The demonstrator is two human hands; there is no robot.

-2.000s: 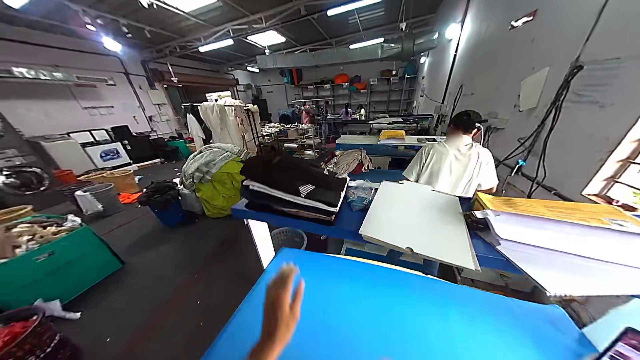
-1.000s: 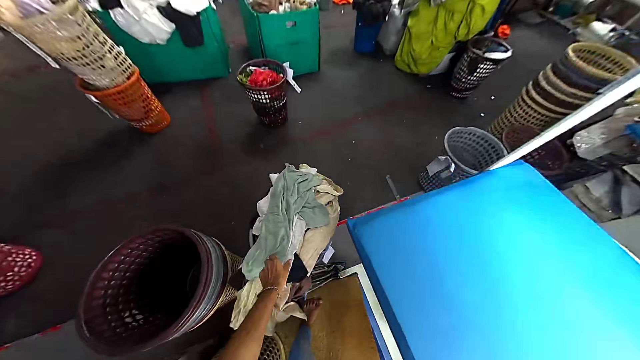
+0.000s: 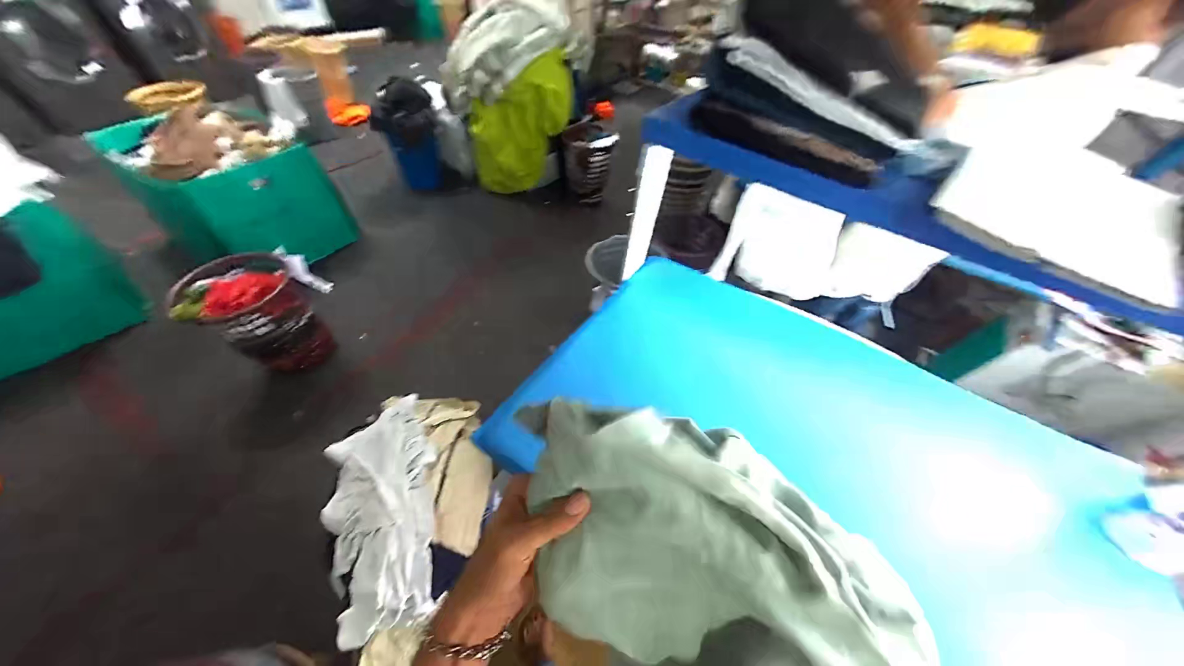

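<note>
My left hand (image 3: 509, 550), with a bracelet at the wrist, grips a pale grey-green cloth garment (image 3: 684, 527) by its left edge, thumb on top. The garment hangs in folds over the near left part of a blue-covered table (image 3: 805, 388). To the left of my hand and lower down lies a pile of garments, among them a white one (image 3: 384, 509) and a beige one (image 3: 462, 476). My right hand is not seen.
A dark basket with red cloth (image 3: 254, 314) and green bins (image 3: 250, 208) stand on the floor at left. Beyond the table, a blue workbench (image 3: 675, 120) holds folded dark fabric (image 3: 795, 102) and white sheets (image 3: 1064, 203). Another person's arm (image 3: 902, 37) is at the dark stack.
The grey-green garment, on top of the floor-side pile one second ago with my left hand on it, is now lifted up to the blue table's edge. The view has swung up and right since then.
</note>
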